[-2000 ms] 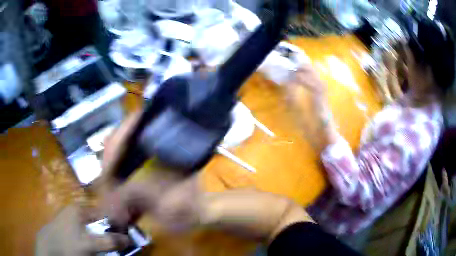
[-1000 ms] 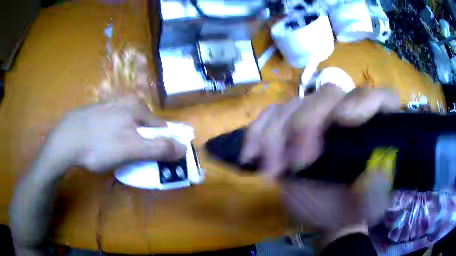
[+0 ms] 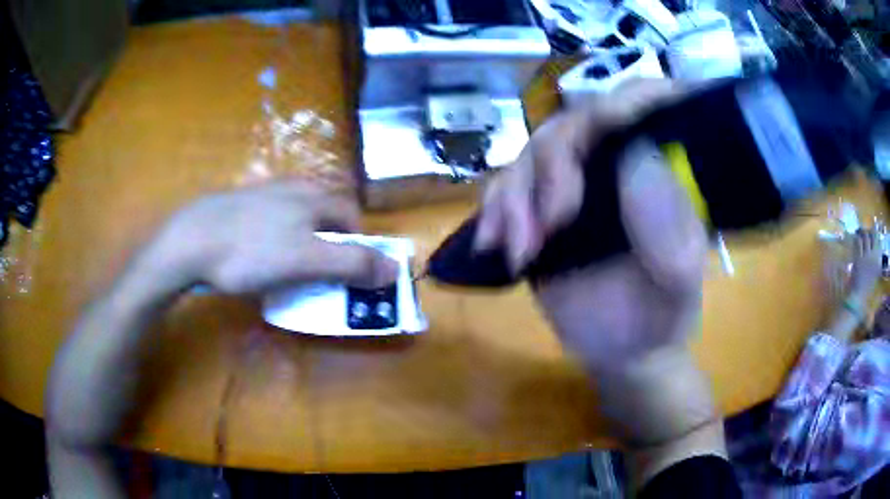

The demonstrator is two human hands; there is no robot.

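Observation:
A white plastic housing (image 3: pixel 303 310) lies on the orange bench at centre left. A black square insert (image 3: pixel 372 307) with two light dots sits in it. My left hand (image 3: pixel 283 239) rests on the housing and presses its fingertips on the insert's upper part, which they hide. My right hand (image 3: pixel 605 224) is wrapped around a thick black electric screwdriver (image 3: pixel 722 146) with a yellow band and a pale label. The driver lies nearly level, and its narrow tip is at the housing's right edge. Blur hides whether the tip touches and whether a screw is on it.
A silver-and-black screw feeder (image 3: pixel 444 127) stands behind the housing. White units (image 3: pixel 703 49) are piled at the back right. A brown carton (image 3: pixel 73 54) and black parts (image 3: pixel 27 146) are at the left. A person's patterned sleeve (image 3: pixel 839 400) is at the right.
The view has swung left and down since the first frame. Since the second, the driver's tip has come closer to the housing's right edge, and its rear end has tilted up.

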